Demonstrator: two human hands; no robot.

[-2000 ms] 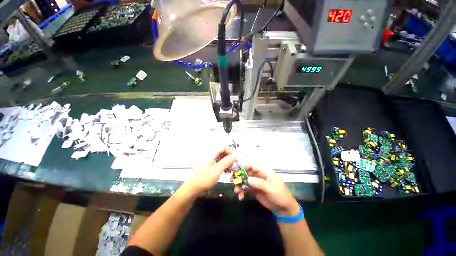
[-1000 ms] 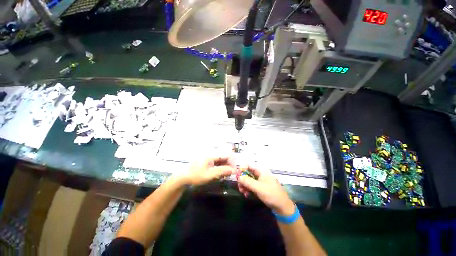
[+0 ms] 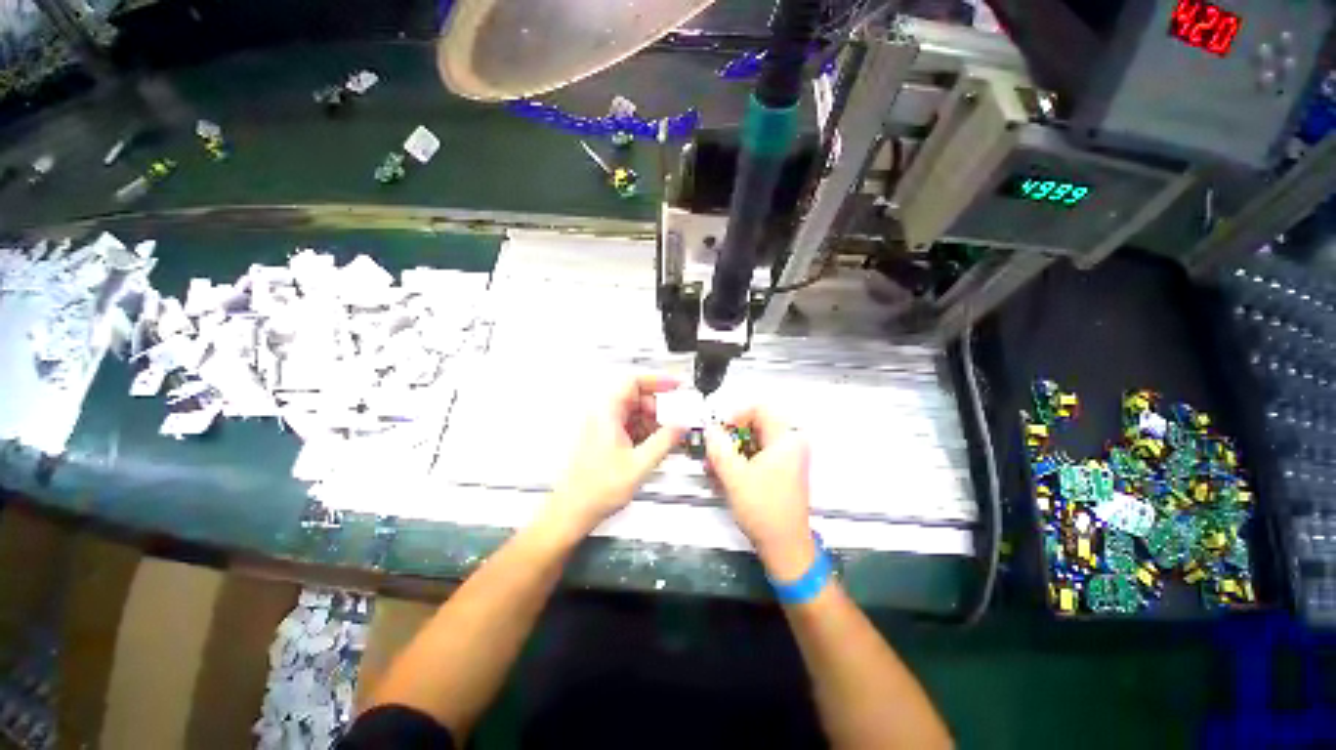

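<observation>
My left hand (image 3: 615, 447) holds a small white housing part (image 3: 681, 409) right under the soldering iron tip. My right hand (image 3: 761, 466), with a blue wristband, holds a circuit board (image 3: 743, 438) beside it, mostly hidden by the fingers. The black soldering iron (image 3: 752, 220) with its teal band stands above both hands. The fixture under the tip is hidden by the hands and the part. Whether the part and board touch cannot be told.
White housing parts (image 3: 315, 344) lie heaped at left. A black tray (image 3: 1077, 315) at right holds many boards. The counter (image 3: 1052, 191) and temperature controller (image 3: 1204, 27) hang at upper right. Boards lie on the conveyor (image 3: 293, 176) behind. A cardboard box (image 3: 161, 645) stands below left.
Both hands have moved from the bench's front edge forward to under the iron tip. The white part now shows between the fingers. The view has shifted.
</observation>
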